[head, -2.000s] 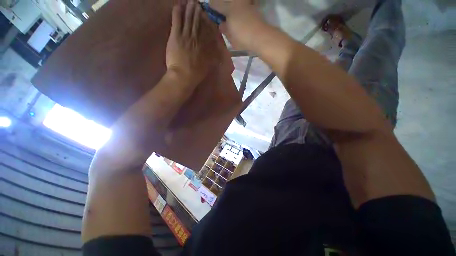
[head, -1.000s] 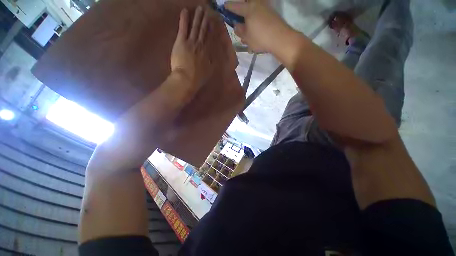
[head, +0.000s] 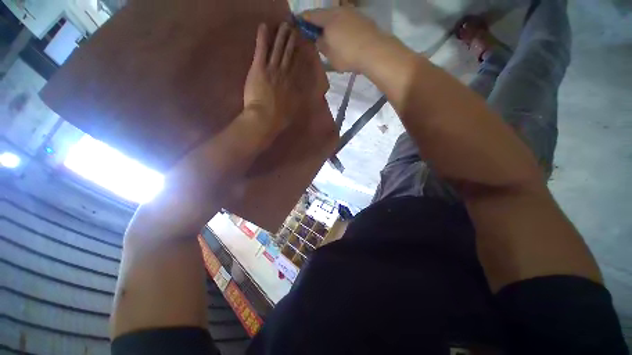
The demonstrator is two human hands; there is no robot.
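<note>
A reddish-brown veneered sheet [head: 173,76] covers the upper left, with a jagged right edge. My left hand [head: 271,80] lies flat on it, fingers a little spread, near that edge; it holds nothing that I can see. My right hand [head: 346,38] is shut on a blue and black utility knife [head: 306,28] at the sheet's right edge, near the top of the picture. The knife's blade is too small and blurred to make out.
Dark metal sawhorse legs [head: 364,125] show below the sheet's right edge. The wearer's jeans [head: 530,83] and one foot [head: 472,33] are on the pale concrete floor [head: 596,152]. A gridded rack [head: 303,236] and a red-and-white sign [head: 242,308] show at the lower middle.
My right hand and the knife first moved right and slightly down, then back left along the edge. My left hand has slid slightly down and right on the sheet.
</note>
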